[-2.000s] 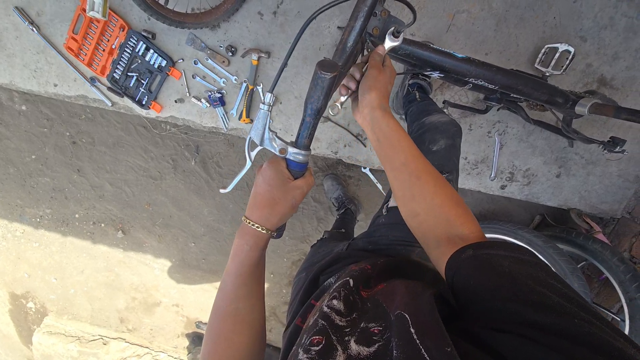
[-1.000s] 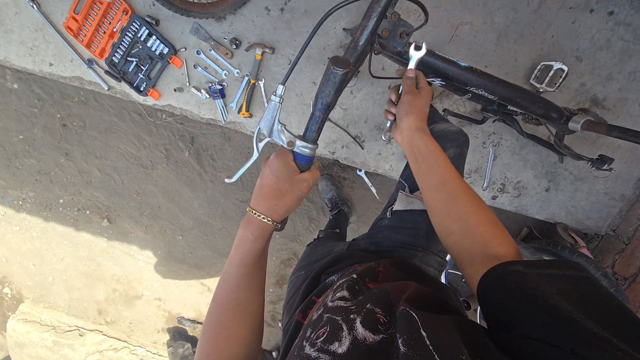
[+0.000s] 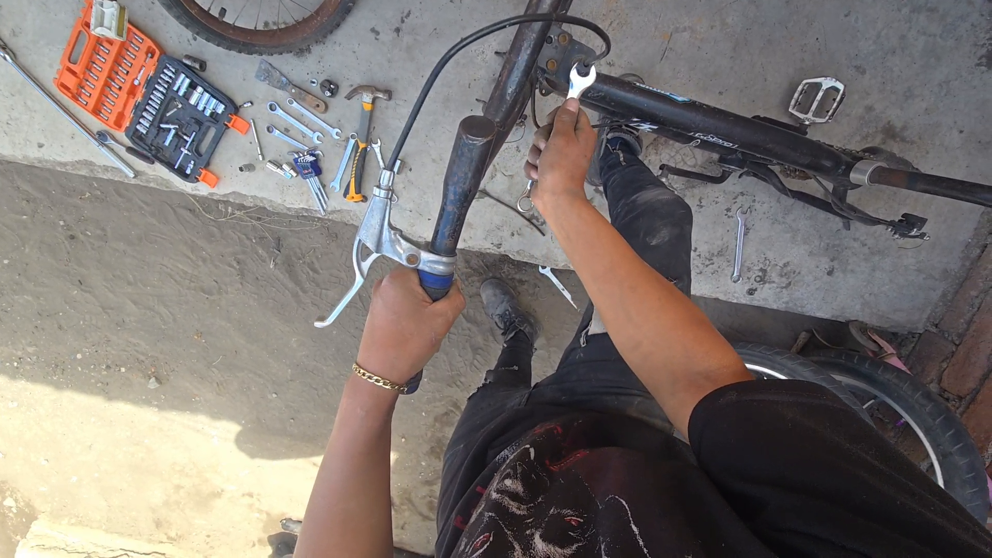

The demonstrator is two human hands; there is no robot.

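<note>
My left hand [image 3: 407,322] is closed around the handlebar grip [image 3: 435,284], just below the silver brake lever [image 3: 353,287] with its black cable. A combination wrench [image 3: 581,80] is held in my right hand [image 3: 562,155]; its open jaw points up beside the front of the black bicycle frame [image 3: 697,128], and its ring end shows under my fingers. Whether the jaw touches the cable or frame there, I cannot tell. The dark metal handlebar [image 3: 465,170] runs upward from my left hand, its bare end standing near the middle of the view.
On the concrete at the upper left lie an open orange socket set [image 3: 105,74], a claw hammer [image 3: 363,143], a scraper [image 3: 291,85], several wrenches [image 3: 294,120] and hex keys [image 3: 310,182]. A pedal [image 3: 818,101] and another wrench [image 3: 739,244] lie right; wheels [image 3: 914,418] lie lower right.
My right hand with the wrench moved down from the frame's front a second ago and is now back up beside it. My left hand has stayed on the grip.
</note>
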